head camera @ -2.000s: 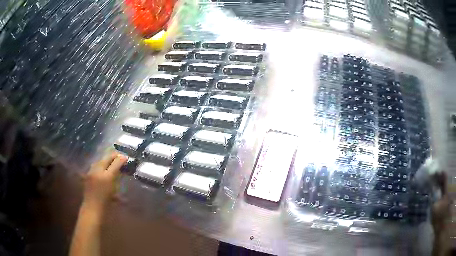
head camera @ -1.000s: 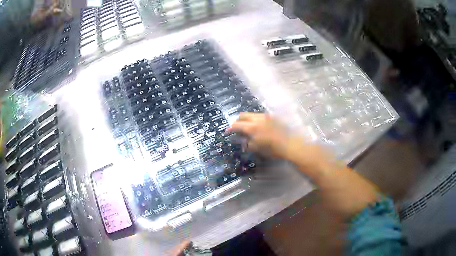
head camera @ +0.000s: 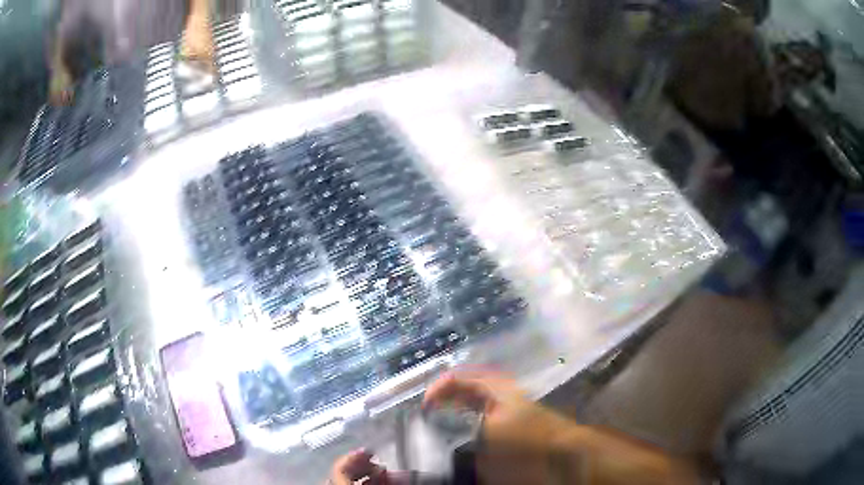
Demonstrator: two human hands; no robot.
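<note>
My right hand (head camera: 474, 403) is at the bottom centre, fingers curled, beside the near edge of the clear tray of small black parts (head camera: 327, 213). My left hand (head camera: 358, 469) shows only as fingertips, cut off by the bottom edge. A pale, blurred item (head camera: 431, 443) with something dark at its right lies between my hands; which hand grips it cannot be told. The tray's dark rows stand mid-table, under strong glare.
A tray of white battery units (head camera: 99, 403) is at left, with a pink-lit phone (head camera: 199, 398) beside it. A mostly bare clear tray (head camera: 616, 218) holds several units at right. Across the table, another person's hand (head camera: 197, 43) reaches over a filled tray. The table edge runs at lower right.
My right hand has left the black-part tray and moved down towards me, near my left fingertips. Another person's hand now reaches over the far tray. The view has shifted slightly.
</note>
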